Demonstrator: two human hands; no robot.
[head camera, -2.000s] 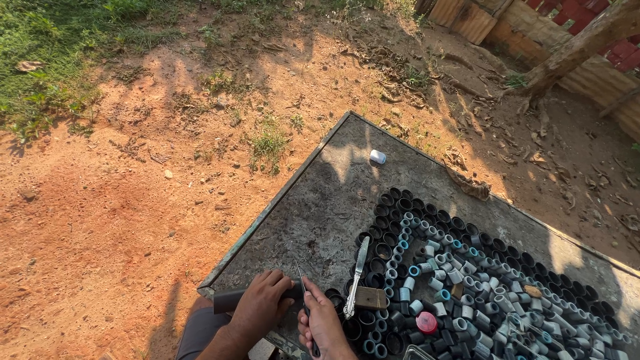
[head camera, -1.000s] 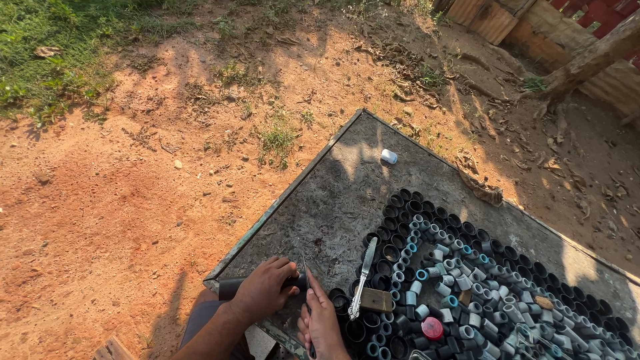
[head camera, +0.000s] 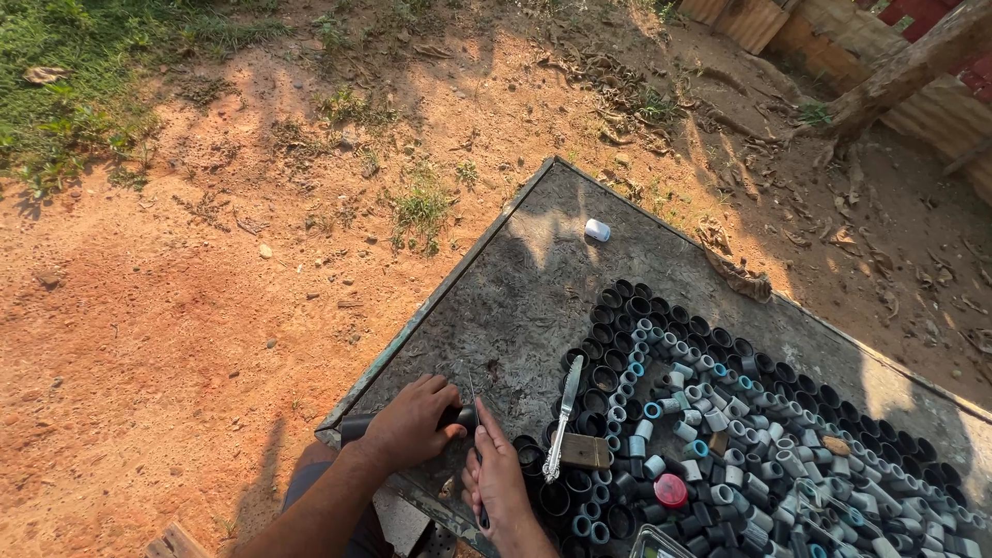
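My left hand is closed around a black plastic pipe lying across the table's near-left corner, its cut end showing to the right of my fingers. In my right hand is a thin-bladed knife with a dark handle; its blade stands at the pipe's right end. To the right, a silver table knife with an ornate handle leans over a small wooden block. Beside them are rows of black pipe rings and a heap of short grey pipe pieces.
The weathered table has a raised edge. A white cylindrical object lies near its far corner. A red cap sits among the pipe pieces, near a clear container. Dry leaves overlap the right edge. Bare soil surrounds the table.
My right hand and the knife blade have shifted slightly at the pipe's end. My left hand stays on the pipe.
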